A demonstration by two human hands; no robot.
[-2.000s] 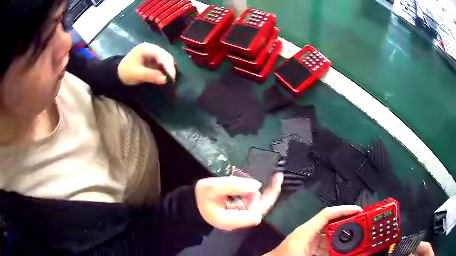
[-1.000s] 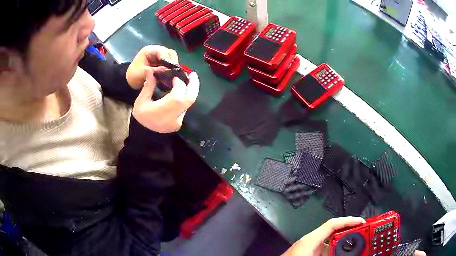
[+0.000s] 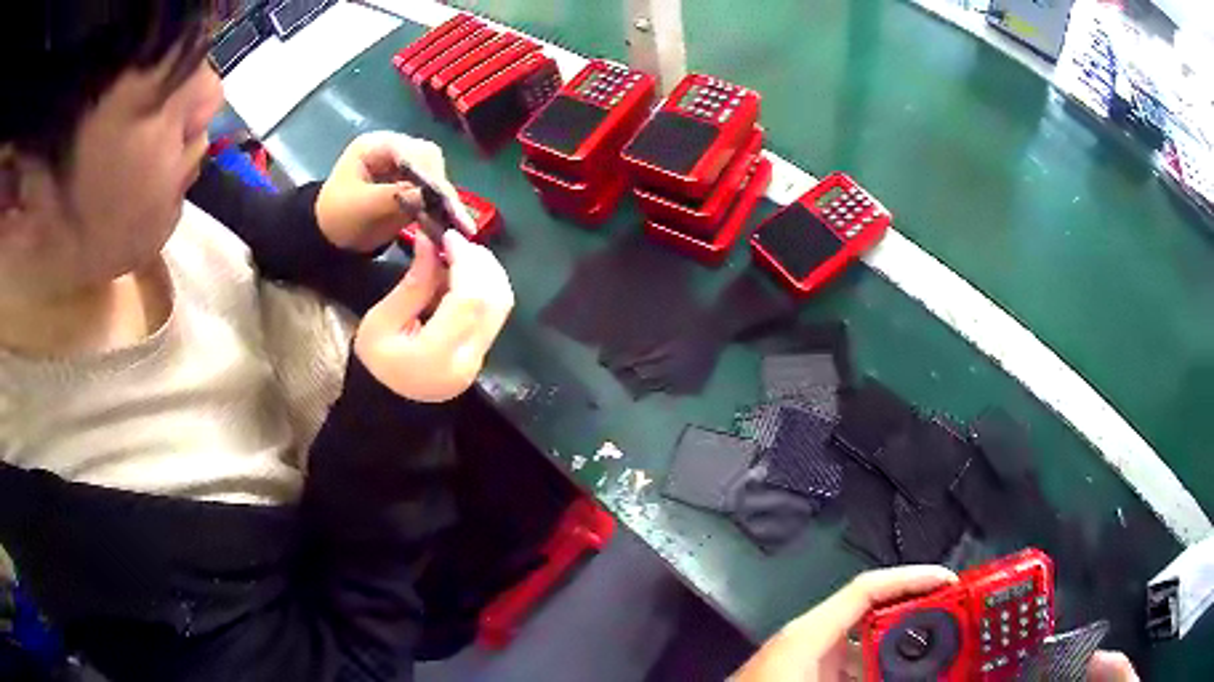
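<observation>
My left hand (image 3: 852,616) holds a red radio (image 3: 992,606) at the lower right, its round dark speaker bare and its keypad facing up. The radio's lower part is cut off by the frame edge. My right hand (image 3: 1110,666) shows only as fingertips at the bottom edge, holding a black mesh grille (image 3: 1069,653) against the radio's right side. Loose black grilles (image 3: 803,450) lie in a pile on the dark green worktop, left of and beyond the radio. Flat matte black pieces (image 3: 626,300) lie further left.
A co-worker (image 3: 160,346) sits at left, both hands on a dark thin piece. Stacked red radios (image 3: 692,133) and a single one (image 3: 820,233) stand along the pale rail (image 3: 1012,320). White scraps (image 3: 608,456) lie near the bench edge. A white-wrapped packet (image 3: 1182,593) is at far right.
The co-worker's near hand has moved from beside the grille pile back to the other hand, over a red radio. My hands keep the radio and grille, with the radio shifted slightly down and left.
</observation>
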